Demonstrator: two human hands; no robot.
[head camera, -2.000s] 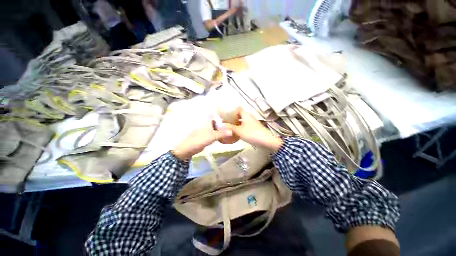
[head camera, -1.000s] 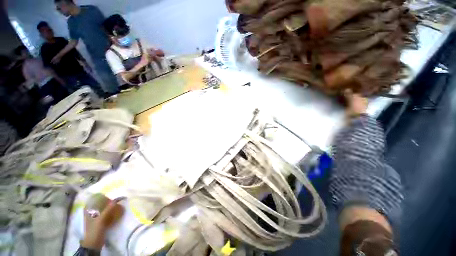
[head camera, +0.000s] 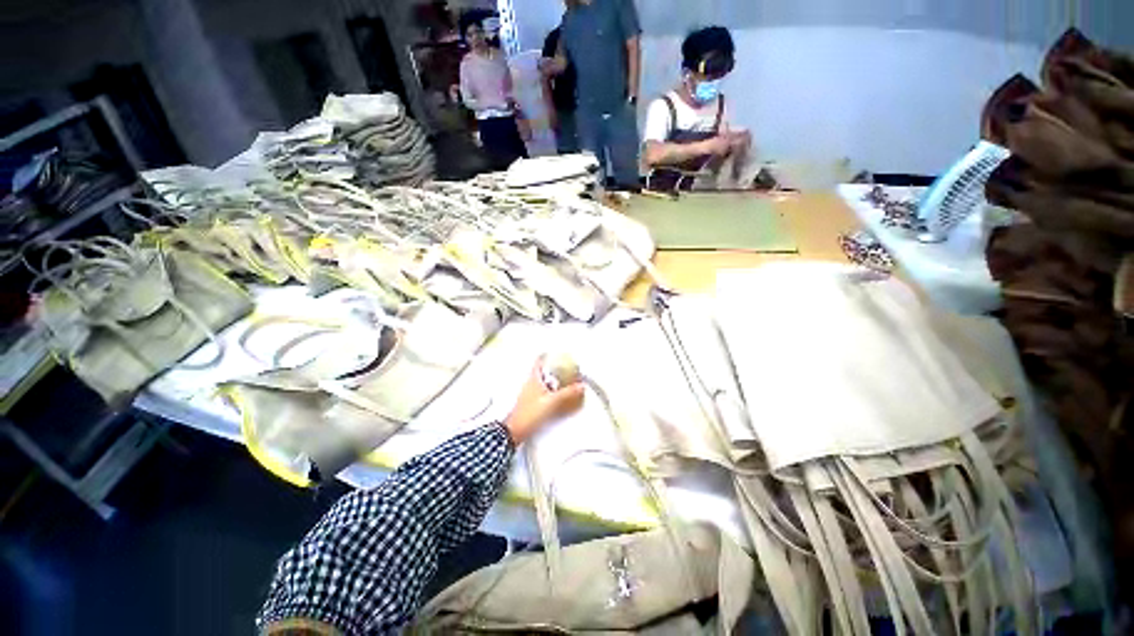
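Observation:
My left hand (head camera: 543, 400), in a black-and-white checked sleeve, is closed around a small pale, rounded object (head camera: 562, 370), which looks like the glue bottle; its nozzle cannot be made out. My right hand is out of the picture. A beige tote bag (head camera: 535, 584) lies at the bottom in front of me, with a small shiny mark on its front and its handles reaching up over the table edge. My left hand is above the white table (head camera: 479, 395), not touching this bag.
A stack of beige bags (head camera: 846, 360) lies at the right, handles hanging off the table. Many yellow-edged bags (head camera: 435, 255) cover the left. A green mat (head camera: 709, 224), a fan (head camera: 964, 186) and a seated masked person (head camera: 691, 124) are behind. Brown bags (head camera: 1069, 249) stand far right.
The view has swung back left from the brown stack. My right hand, at that stack one second ago, has left the picture. The bag in front of me shows again at the bottom.

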